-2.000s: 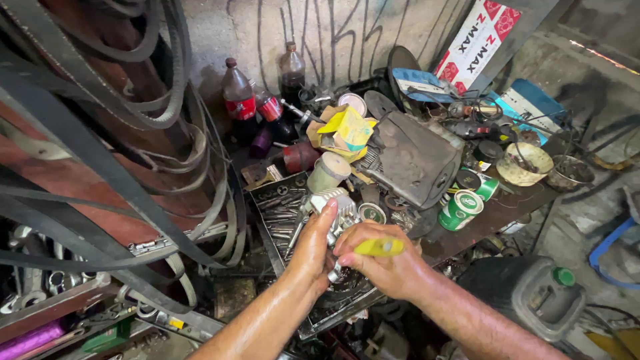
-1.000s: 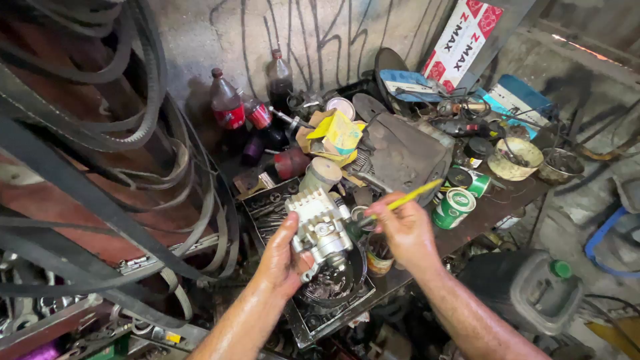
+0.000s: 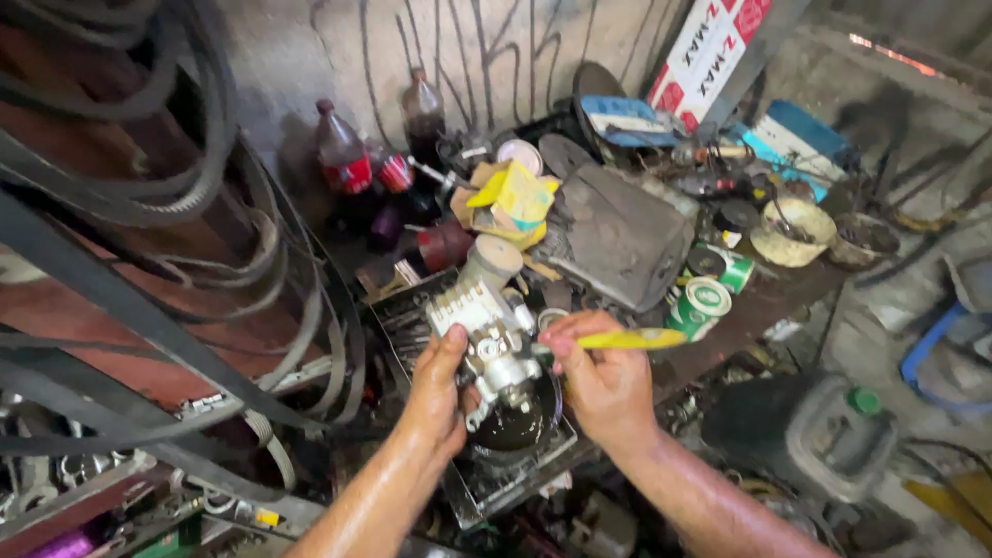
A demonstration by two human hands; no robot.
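Note:
My left hand (image 3: 442, 380) grips a silvery cast-metal assembly, perhaps a carburetor (image 3: 496, 349), from its left side. Its finned upper part tilts up and left. In my right hand (image 3: 601, 364) is a yellow-handled brush or similar tool (image 3: 632, 339), whose tip is at the right side of the metal part; blur hides the kind of tip. Below the part sits a round dark container of liquid (image 3: 508, 426), over a metal tray (image 3: 477, 508) that holds small tools and parts. A cylindrical can (image 3: 494, 260) stands just behind the part.
Belts (image 3: 302, 333) hang at the left. Cola bottles (image 3: 341, 155), a yellow carton (image 3: 511, 198), a dark flat casing (image 3: 612, 225) and green-and-white cans (image 3: 700, 306) crowd the bench behind. A cream bowl (image 3: 792, 231) stands at the right, with a black jerrycan (image 3: 802, 434) below the bench.
The metal part, low and largely covered by my hands two seconds ago, was raised into view one second ago. Since then the yellow tool has moved against its right side and now points left.

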